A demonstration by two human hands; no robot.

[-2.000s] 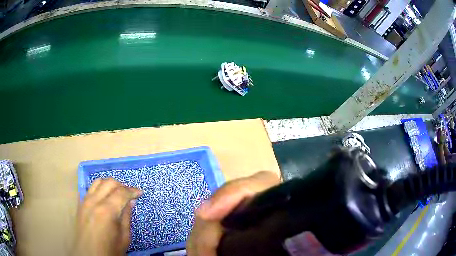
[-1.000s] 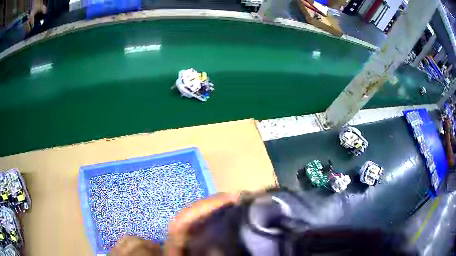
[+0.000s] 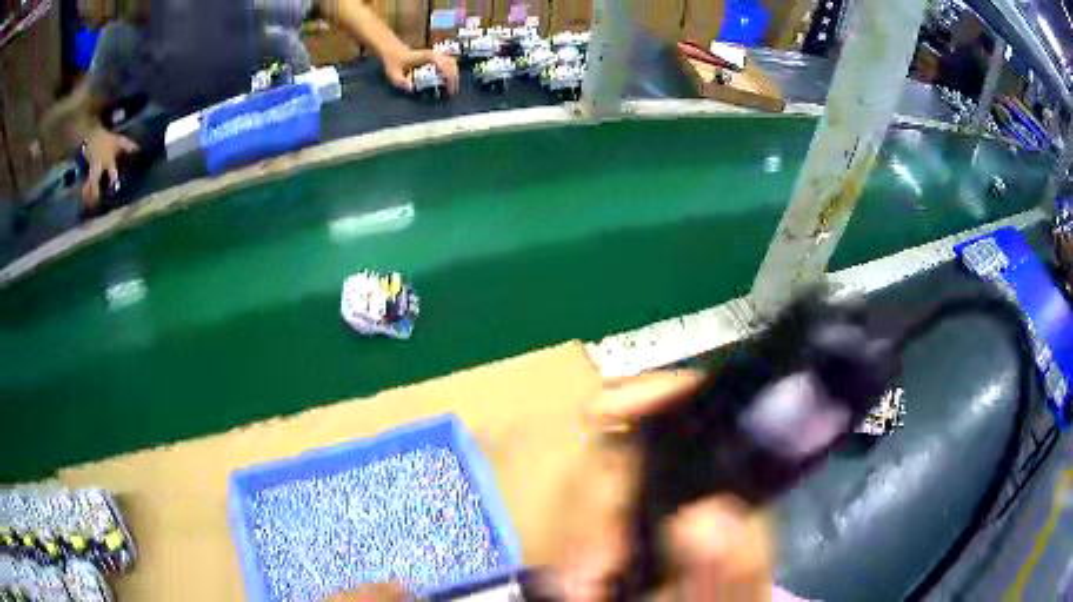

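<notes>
My right hand (image 3: 612, 506) is blurred and holds the black electric screwdriver (image 3: 730, 435), which is tilted up to the right, with its cord (image 3: 1014, 353) curving down at the right. The blue screw bin (image 3: 485, 482) sits on the cardboard left of the driver. It holds many tiny silvery screws (image 3: 365, 523). Only a small part of my left hand (image 3: 374, 593) shows at the bottom edge, over the bin's near side; whether it holds anything is hidden. The driver's tip is not visible.
Stacked assemblies (image 3: 59, 529) stand at the left on the cardboard (image 3: 177, 494). One unit (image 3: 380, 303) lies on the green conveyor (image 3: 530, 259). A rusty post (image 3: 824, 176) rises beyond the driver. Another person's hands (image 3: 424, 71) are across the belt. A blue tray (image 3: 1035, 308) is far right.
The view has tilted up, showing the person across the belt. The driver has risen from the bottom edge and stands more upright. The conveyor unit appears further left and lower.
</notes>
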